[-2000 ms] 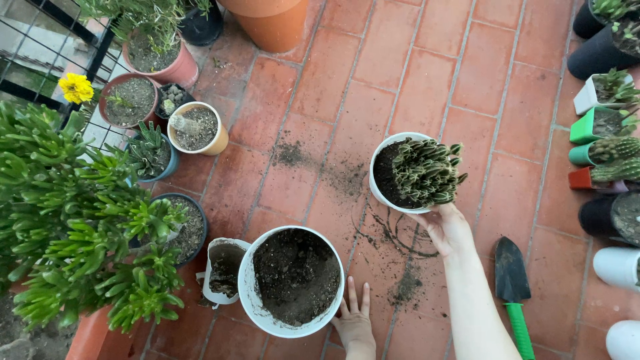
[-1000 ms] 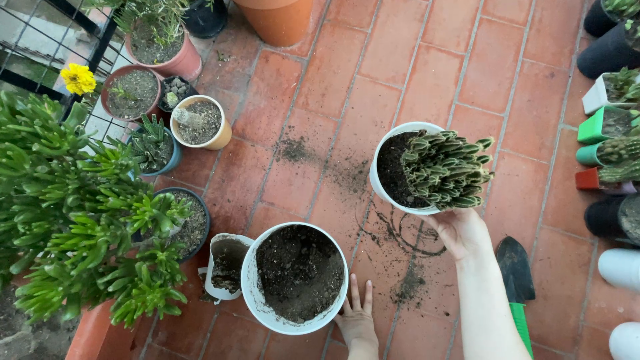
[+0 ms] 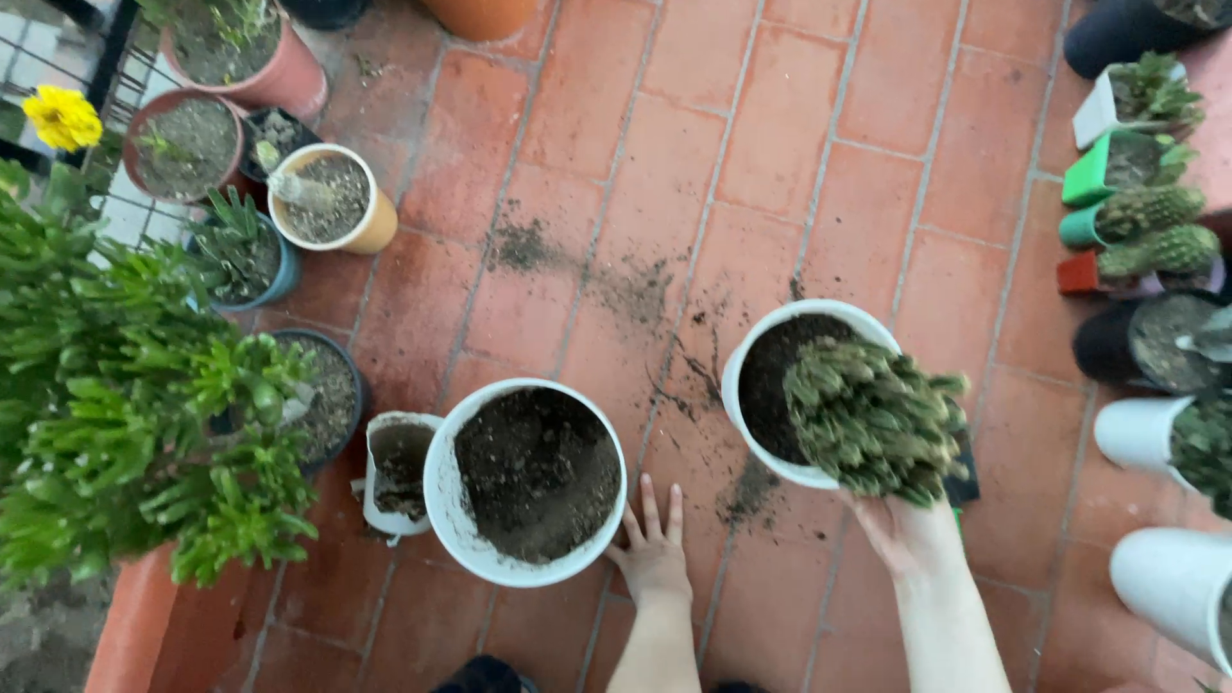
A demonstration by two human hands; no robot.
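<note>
My right hand (image 3: 900, 529) grips the lower right rim of a white plastic pot (image 3: 739, 371); its fingertips are hidden beneath. A clumped green cactus (image 3: 871, 409) leans over that side of the pot, with dark soil (image 3: 780, 375) beside it. My left hand (image 3: 654, 549) has its fingers spread on the tiled floor, against the right side of a larger white pot (image 3: 443, 525) partly filled with dark soil (image 3: 539, 472). Left of this stands a small broken white container (image 3: 399, 520) with soil inside. Mostly hidden behind the cactus is a trowel (image 3: 965, 472) with a dark blade.
Potted plants, a terracotta-coloured pot (image 3: 269, 72) among them, stand at the left by a wire fence (image 3: 144, 91) and a bushy succulent (image 3: 125, 385). Small cactus pots, one bright green (image 3: 1092, 173), line the right edge. Loose soil (image 3: 635, 289) lies on the terracotta tiles.
The pot with the cactus, in my right hand, has moved right and toward me and now covers most of the trowel. My left hand stays beside the larger pot.
</note>
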